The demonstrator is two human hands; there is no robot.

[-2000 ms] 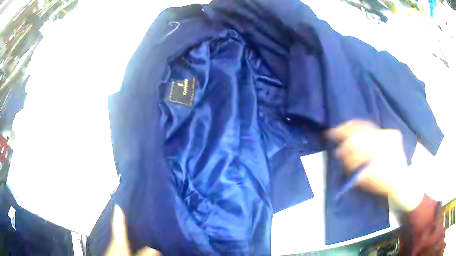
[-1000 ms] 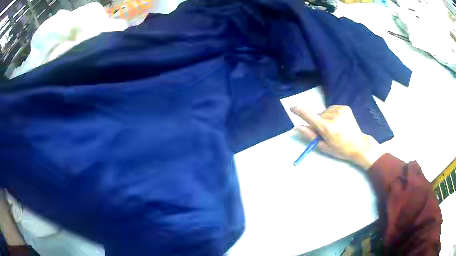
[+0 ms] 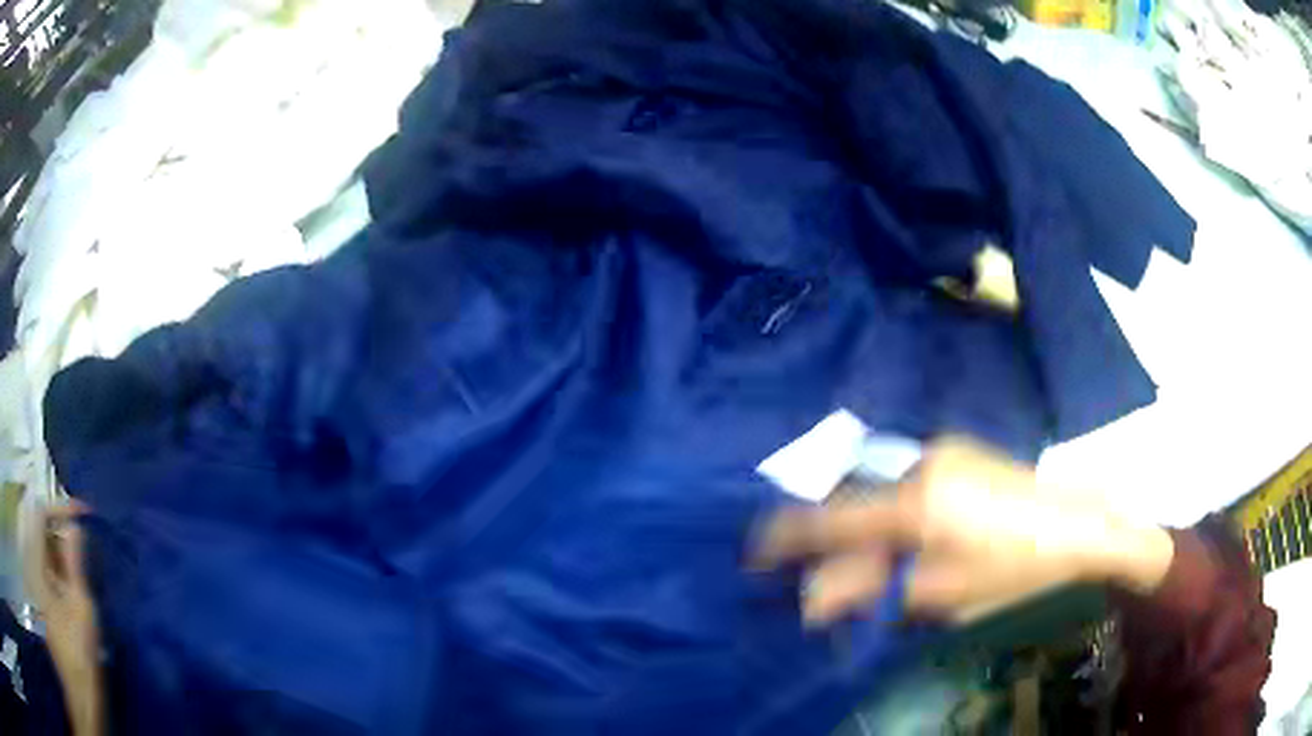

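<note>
A navy jacket point(image 3: 576, 360) lies spread over the table with its shiny blue lining point(image 3: 576, 575) facing up. White care labels point(image 3: 814, 456) stand out on the lining, just beside my right hand point(image 3: 935, 539). My right hand is blurred and holds a slim blue pen point(image 3: 901, 590) against the palm, with the fingers reaching left over the lining. A small yellowish ticket point(image 3: 994, 278) shows on the dark cloth above. My left hand point(image 3: 65, 590) is at the far left edge beside the jacket's edge, blurred; its grip on the cloth cannot be told.
White garments point(image 3: 187, 144) are piled at the upper left. More white cloth point(image 3: 1245, 101) lies at the upper right. The pale table point(image 3: 1223, 331) shows at the right. Part of a yellow trolley point(image 3: 1281, 511) is at the right edge.
The jacket's left part has swung open and flattened, showing lining and labels. The right hand moved down over the lining, still with the pen. The left hand moved up at the left edge.
</note>
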